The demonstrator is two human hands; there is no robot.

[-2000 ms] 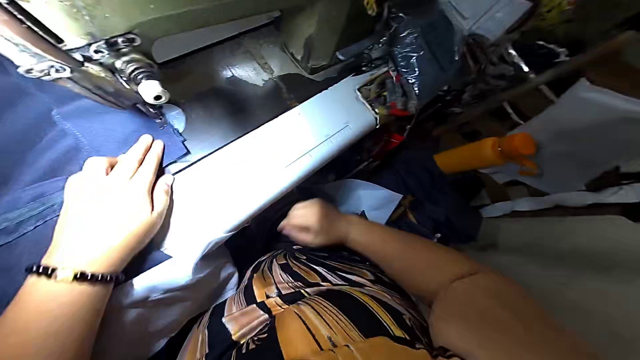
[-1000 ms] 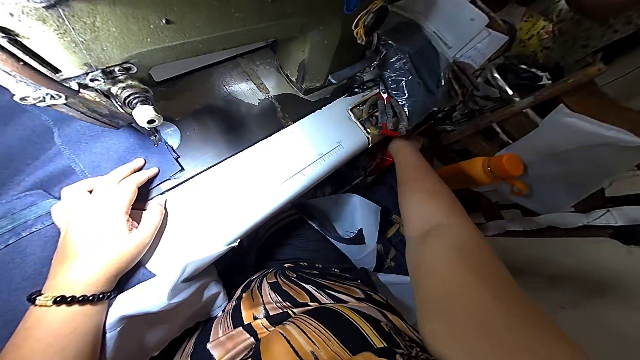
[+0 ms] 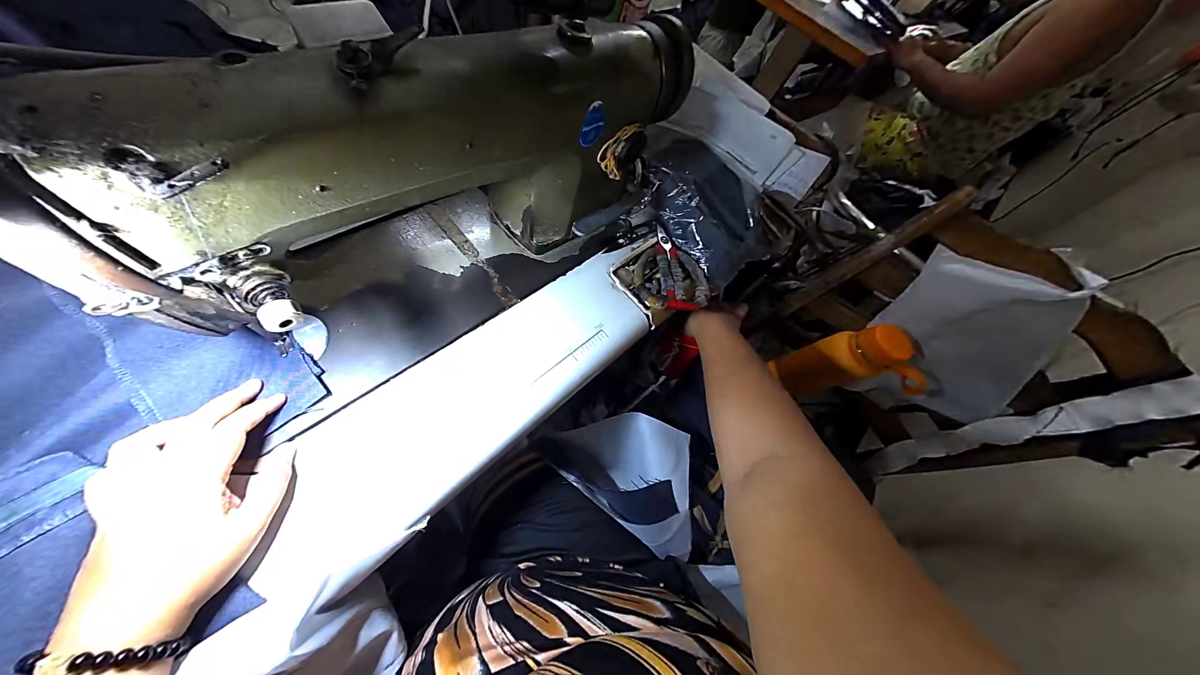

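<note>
My left hand [image 3: 183,506] rests on navy blue fabric [image 3: 56,403], fingers spread, just below the presser foot area of an olive-green sewing machine [image 3: 394,122]. The fabric's folded corner lies under the needle. My right arm reaches away to the far end of the white table edge [image 3: 450,412]. There my right hand [image 3: 717,317] is mostly hidden, low beside a recess holding red-handled thread snips [image 3: 668,267] and other small items. Whether its fingers hold anything does not show.
An orange bottle [image 3: 844,358] stands right of my forearm, near a wooden frame [image 3: 881,246] with white cloth [image 3: 975,328]. A plastic-wrapped dark bundle [image 3: 703,211] sits behind the recess. White fabric [image 3: 628,469] hangs by my lap. Another person [image 3: 1012,84] works at the upper right.
My right hand has moved from near my lap out to the far end of the white table edge. My left hand stays on the fabric. The view has tilted up, showing more of the machine.
</note>
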